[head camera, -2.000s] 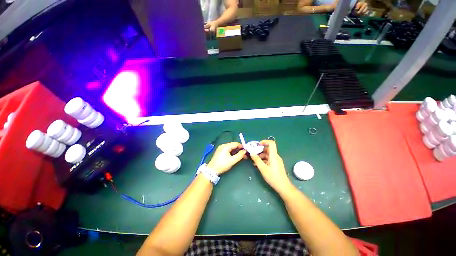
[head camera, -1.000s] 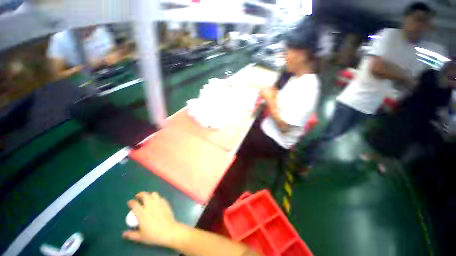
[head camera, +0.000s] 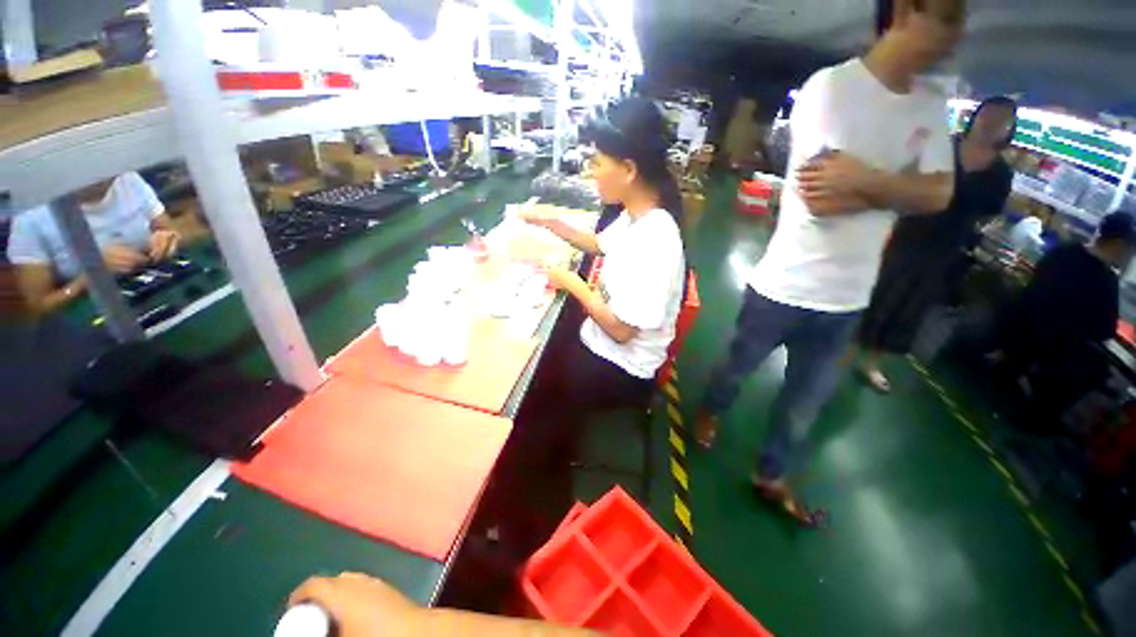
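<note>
My right hand (head camera: 355, 606) is at the bottom edge, cut off in part, with its fingers around a white round case (head camera: 303, 621) over the green bench. The case is also cut off by the frame's lower edge. My left hand is out of the picture. Many white cases (head camera: 430, 311) stand in a crowded pile on the red mat farther along the bench.
A flat red mat (head camera: 380, 460) lies near the bench edge. A red divided bin (head camera: 598, 560) is low at right. A grey post (head camera: 237, 187) rises behind the mats by black trays (head camera: 187, 398). A person (head camera: 642, 292) sits alongside; another (head camera: 835, 224) stands in the aisle.
The view has swung right from the bench to the aisle. My left hand has left the picture. My right hand has gone from the held case to the separate white case and now grips it.
</note>
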